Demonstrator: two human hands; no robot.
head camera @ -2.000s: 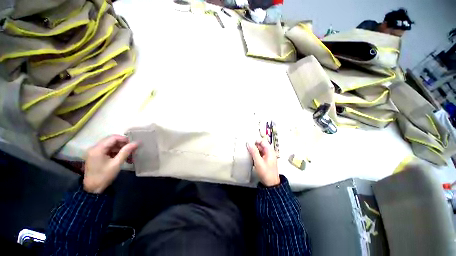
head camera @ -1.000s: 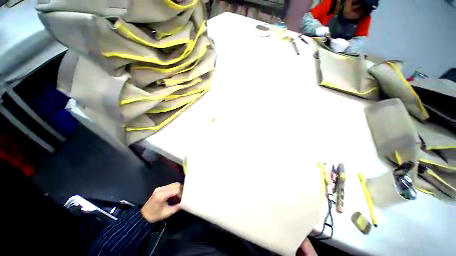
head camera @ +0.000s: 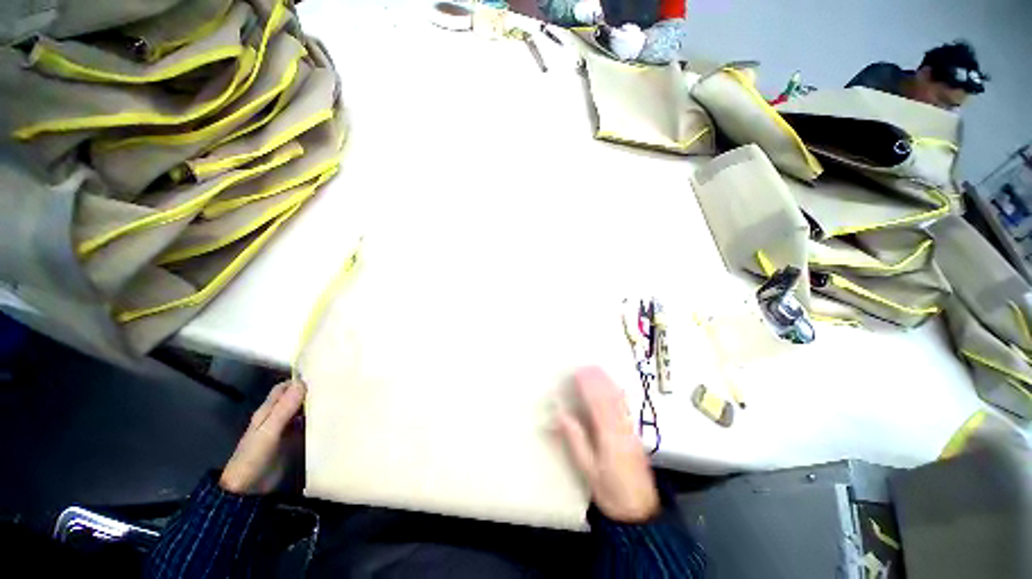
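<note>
A beige tote bag (head camera: pixel 441 418) lies flat at the table's front edge, its lower edge over my lap. Yellow edging (head camera: pixel 328 296) shows along its upper left side. My left hand (head camera: pixel 267 434) holds the bag's left edge, fingertips partly hidden at the edge. My right hand (head camera: pixel 609 444) is blurred over the bag's right side, fingers apart; it holds nothing that I can see.
Bags with yellow edging are piled on the left (head camera: pixel 204 170) and right (head camera: pixel 871 215). Slim tools with a dark cord (head camera: pixel 648 373), a small block (head camera: pixel 713 405) and a pot (head camera: pixel 783 305) are right of the bag. Two people are beyond the table.
The bag's base with its corner patches faced up two seconds ago; now a broad plain side shows. My right hand has moved from the lower right edge up over the bag. The view has swung back left.
</note>
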